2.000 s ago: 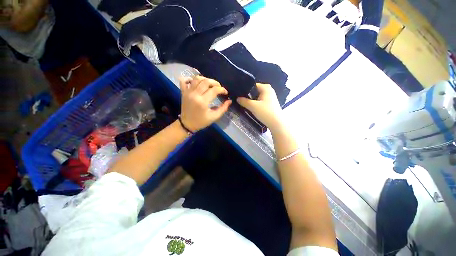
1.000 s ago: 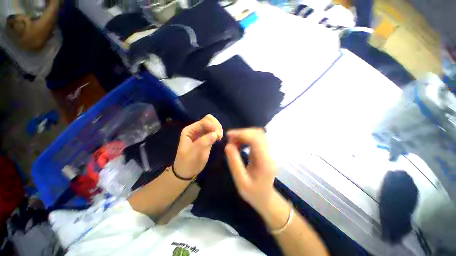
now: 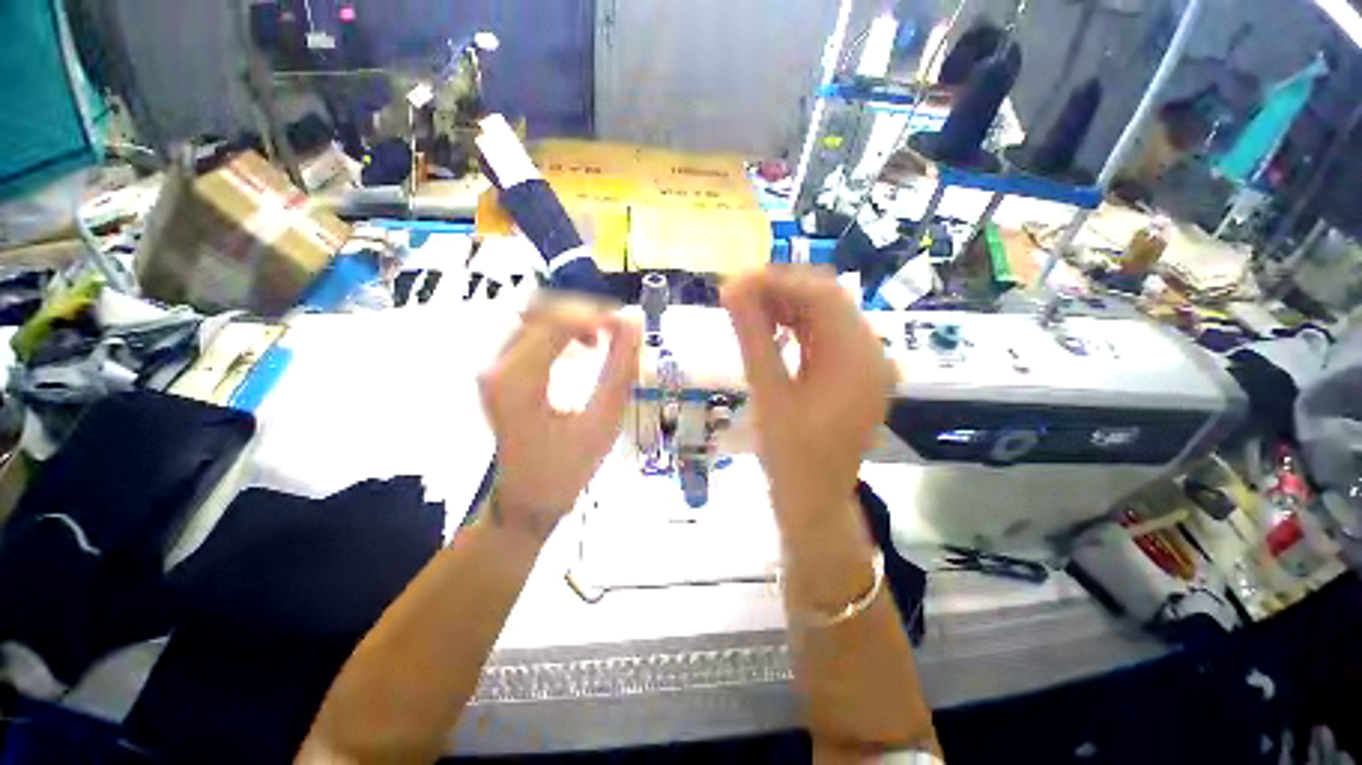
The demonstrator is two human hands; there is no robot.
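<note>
My left hand and my right hand are raised on either side of the left end of the white sewing machine head. Both have thumb and fingers brought together in a pinch, blurred; no thread or other thing can be made out in them. A small metal post stands between them on top of the head. The presser foot and needle area shows below, between my wrists. A dark small cut piece lies partly behind my right wrist. Dark cut fabric panels lie on the left.
Black thread snips lie right of the small piece. A ruler runs along the table front. Behind stand rolled dark fabric with a white band, yellow cardboard, a brown box and dark thread cones.
The view has swung from the crate and fabric panels to the machine. Both hands have left the fabric at the table edge and risen, farther apart, to the machine head.
</note>
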